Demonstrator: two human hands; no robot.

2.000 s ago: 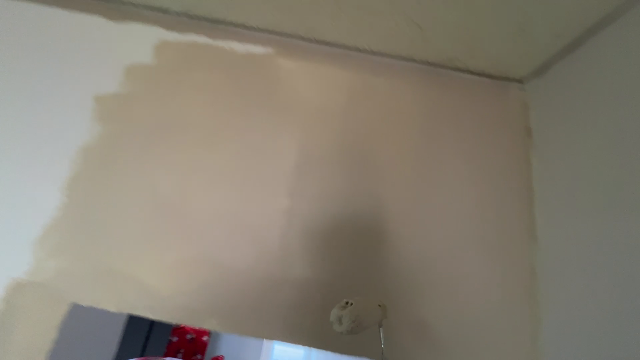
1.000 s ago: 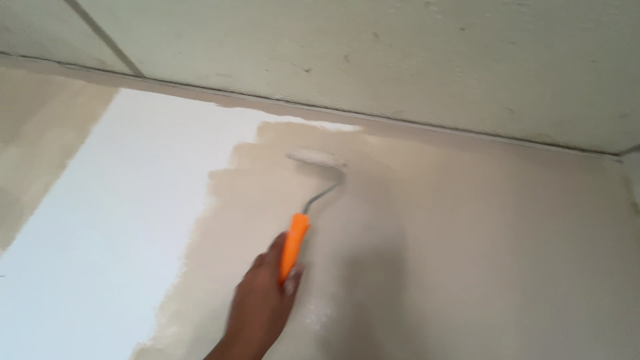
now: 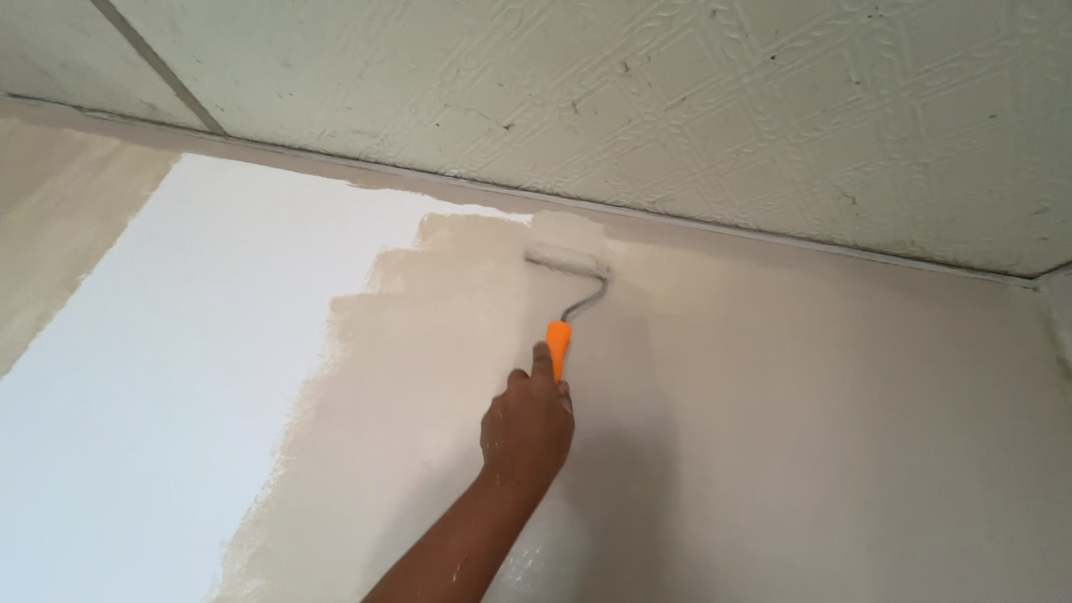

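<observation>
My left hand (image 3: 529,419) grips the orange handle (image 3: 557,350) of a small paint roller, its index finger lying along the handle. The forearm rises from the bottom edge, with pale paint specks on the skin. A bent metal frame joins the handle to the roller sleeve (image 3: 566,260), which lies against the wall just below the ceiling line and looks blurred. Around it the wall bears beige paint (image 3: 452,335). To the left is a white wall area (image 3: 193,335) with a ragged, stepped paint edge. My right hand is out of view.
A patterned, embossed ceiling (image 3: 670,109) with dark marks slopes across the top, edged by a narrow trim strip (image 3: 712,224). More beige paint (image 3: 75,201) covers the wall at the far left. A room corner (image 3: 1037,285) shows at the right.
Two seconds ago the roller was low in view, with no hand visible. Since one second ago my left hand and the roller have moved right; beige now covers the right end of the thin white strip.
</observation>
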